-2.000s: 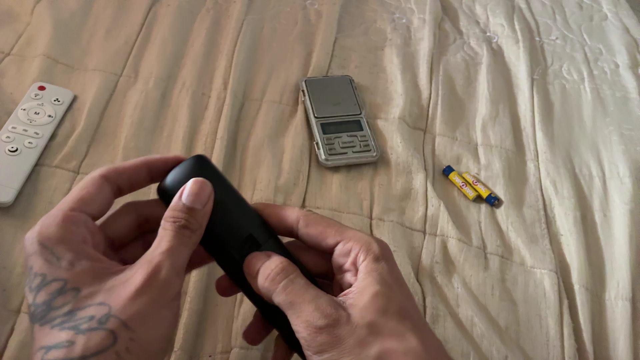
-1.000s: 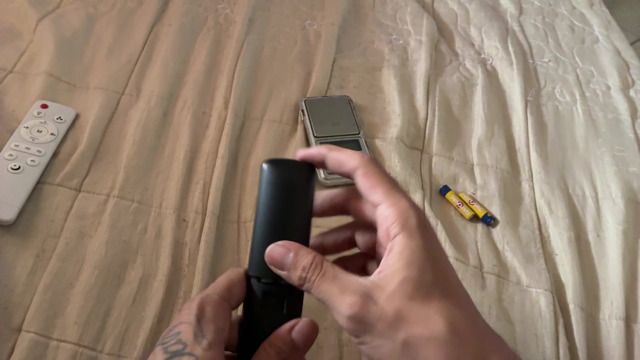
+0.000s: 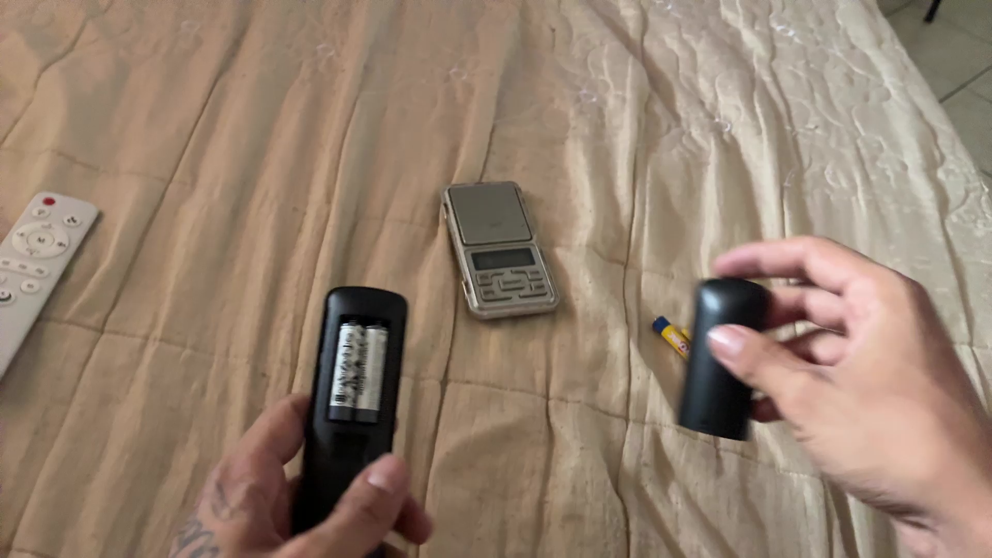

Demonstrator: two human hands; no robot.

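Note:
A black remote control (image 3: 353, 457) stands tilted up in my left hand (image 3: 310, 496), its back toward me. Two batteries (image 3: 359, 372) lie side by side in its uncovered compartment. My right hand (image 3: 837, 364) pinches the black battery cover (image 3: 721, 364) between thumb and fingers, well to the right of the remote. Behind the cover, a yellow and blue battery (image 3: 671, 336) shows on the bedspread, partly hidden.
A pocket digital scale (image 3: 501, 249) lies on the wrinkled beige bedspread (image 3: 511, 434), beyond and between my hands. At the far left is a white remote control (image 3: 43, 260). Tiled floor (image 3: 942, 58) shows past the bed's edge at the top right.
The cover has come off the black remote, and my right hand has carried it to the right. The batteries inside the compartment are now exposed. My left hand still holds the remote.

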